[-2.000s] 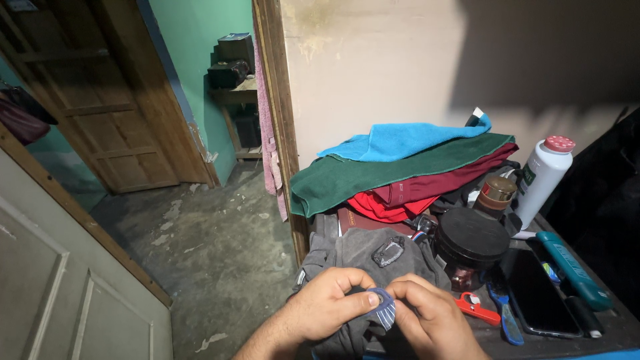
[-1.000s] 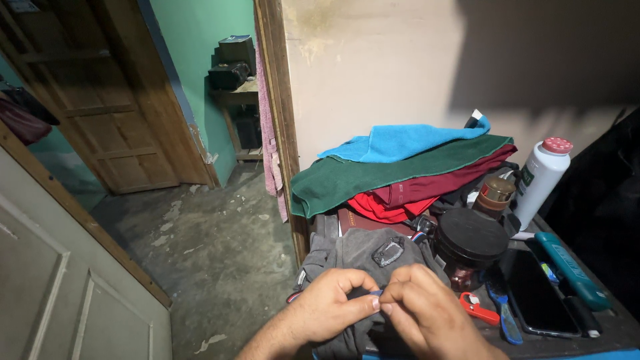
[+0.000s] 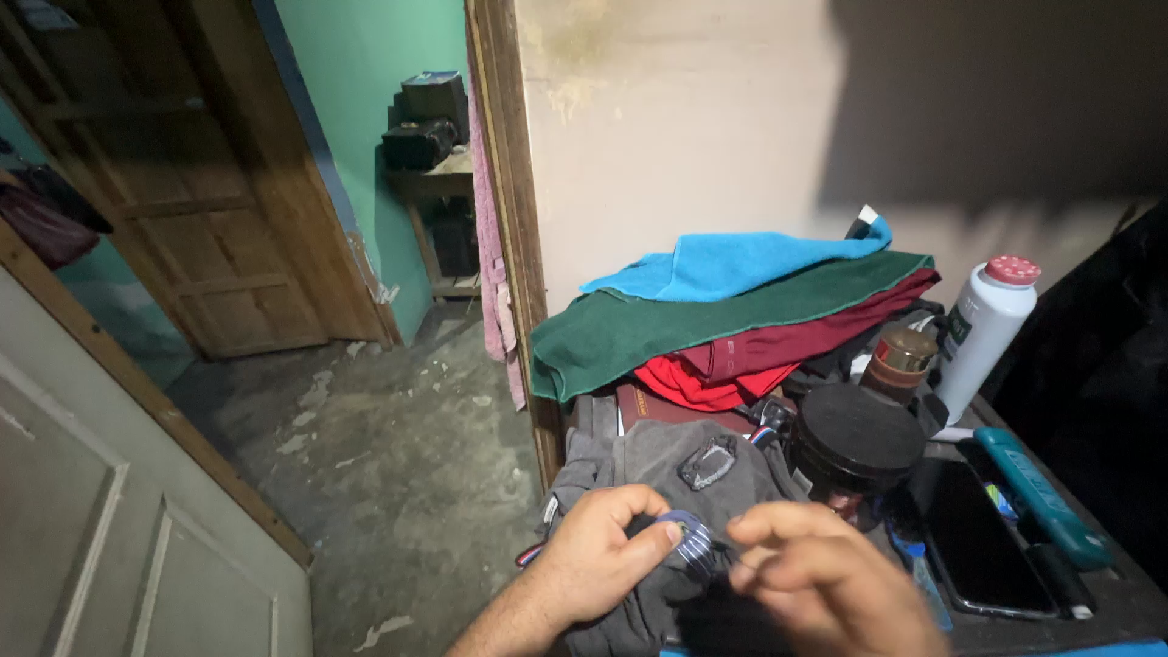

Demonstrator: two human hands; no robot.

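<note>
My left hand (image 3: 607, 552) pinches a small striped blue-and-white piece of fabric (image 3: 691, 540) between thumb and fingers, over a grey garment (image 3: 666, 456) on the table. My right hand (image 3: 821, 570) is just to the right of the fabric, slightly blurred, its fingers bent; whether it pinches anything fine, such as a thread, cannot be told. A dark oval patch with a pale edge (image 3: 707, 463) lies on the garment behind my hands. The palm and lower fingers of my right hand hide part of the table.
Behind the garment, blue (image 3: 757, 263), green (image 3: 639, 333) and red cloths are piled. To the right stand a black-lidded jar (image 3: 858, 438), a brown jar (image 3: 902, 360) and a white bottle with a pink cap (image 3: 985, 338). A phone (image 3: 981, 538) and a teal case (image 3: 1040, 497) lie nearby.
My right hand has moved away from the fabric and my left hand, which it met a second ago. The striped fabric, mostly hidden then, shows again in my left hand.
</note>
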